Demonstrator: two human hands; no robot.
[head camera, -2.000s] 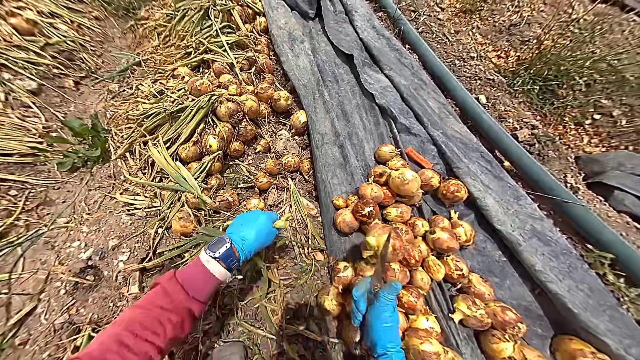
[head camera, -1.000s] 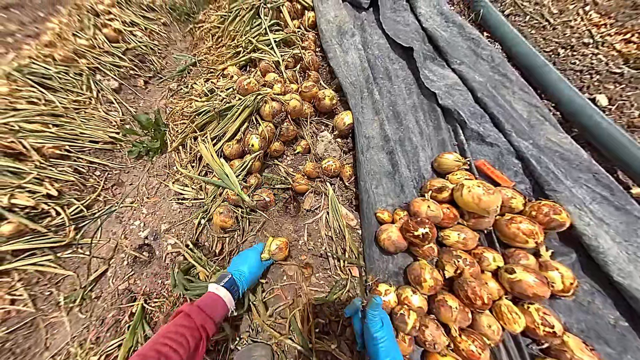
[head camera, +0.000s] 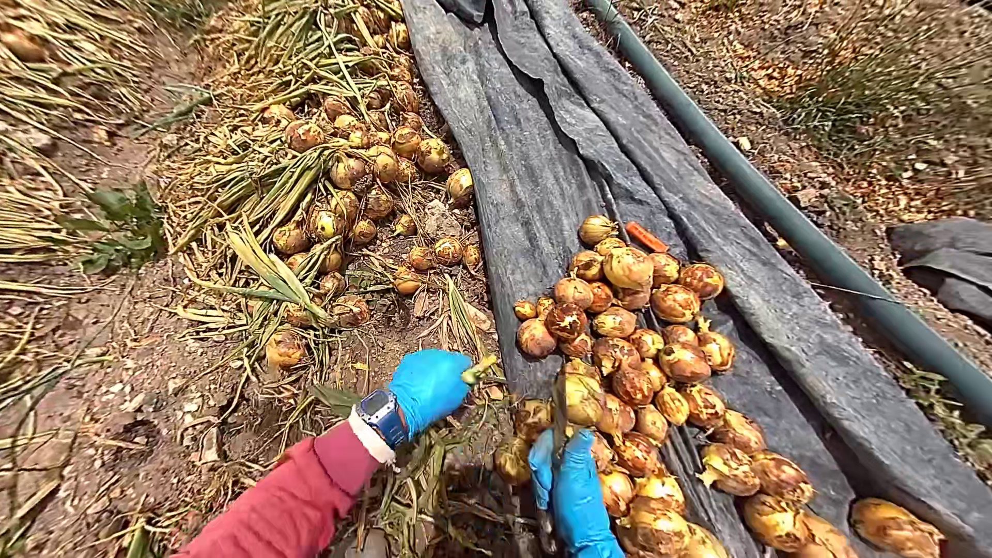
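Note:
My left hand (head camera: 431, 390), in a blue glove with a watch at the wrist, is closed on a cut green onion stalk (head camera: 480, 370) over the soil, left of the grey fabric sheet (head camera: 527, 170). At the edge of the onion pile my right hand (head camera: 572, 488), gloved in blue too, grips a knife whose blade (head camera: 559, 403) points up, beside a yellowish onion (head camera: 583, 397). Trimmed onions (head camera: 632, 385) lie heaped on the sheet. The knife's handle is mostly hidden by the fingers.
Onions with dry leaves (head camera: 353, 178) lie along the soil left of the sheet. An orange object (head camera: 646, 237) rests above the pile. A long green-grey pipe (head camera: 783, 213) runs along the right side, and folded dark fabric (head camera: 949, 263) lies beyond it. A leafy weed (head camera: 124, 226) grows at left.
One second ago my left hand held an onion over the soil; now a cut stalk shows in it. A yellowish onion now shows by the knife at my right hand. The view has shifted.

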